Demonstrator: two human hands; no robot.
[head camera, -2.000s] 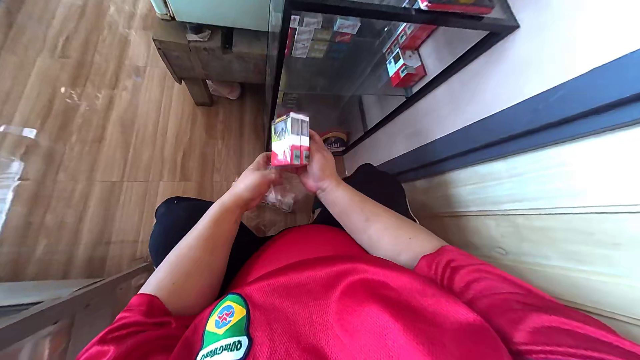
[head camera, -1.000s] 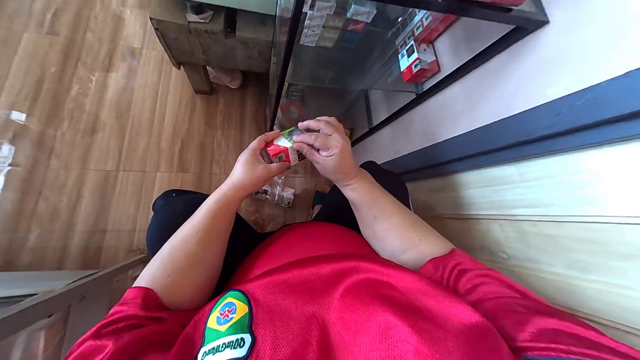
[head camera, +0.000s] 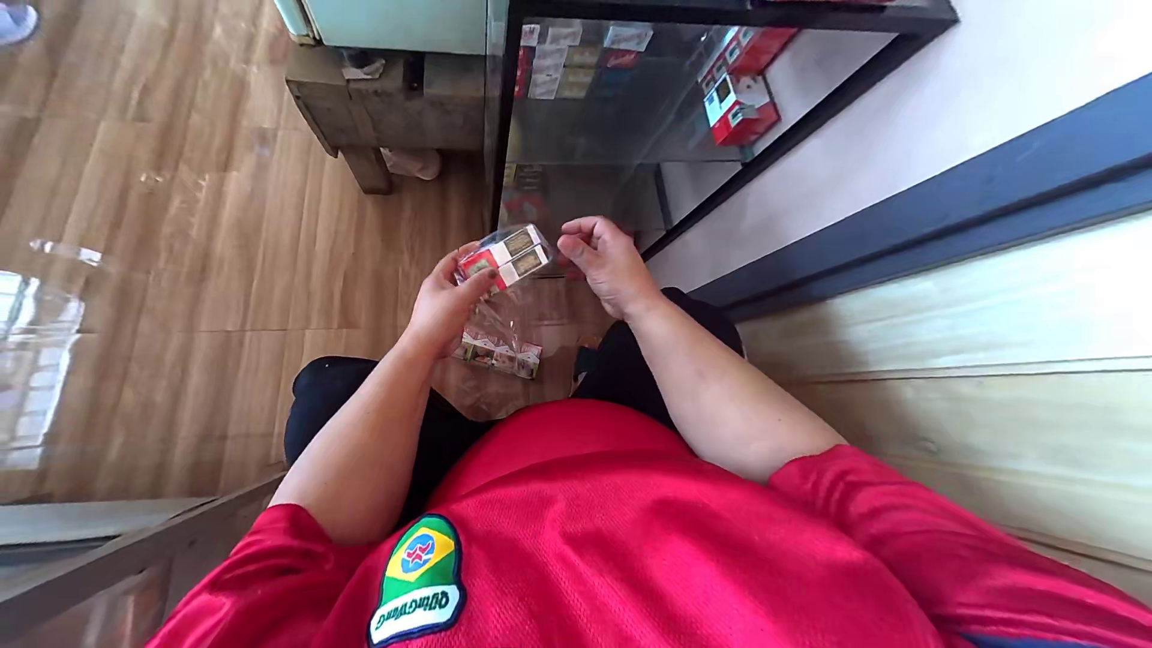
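My left hand (head camera: 454, 301) holds a pair of small red and white boxes (head camera: 511, 258), side by side, with clear plastic film about them. The thumb lies on top of the boxes. My right hand (head camera: 607, 265) is apart from them, just to their right, its fingers partly curled with nothing seen in them. Below the boxes, between my knees, more small printed packs (head camera: 500, 353) lie low down with clear plastic film (head camera: 495, 315) over them.
A black-framed glass cabinet (head camera: 497, 135) with small boxes on its shelves stands ahead. A wooden stand (head camera: 324, 99) is left of it, over a wood-look floor (head camera: 243, 243). The wall (head camera: 1035, 117) runs along my right. A shoe (head camera: 16, 24) shows at top left.
My right hand has come off the boxes and moved to the right. The boxes remain in my left hand, now turned so that two pale ends with dark panels show.
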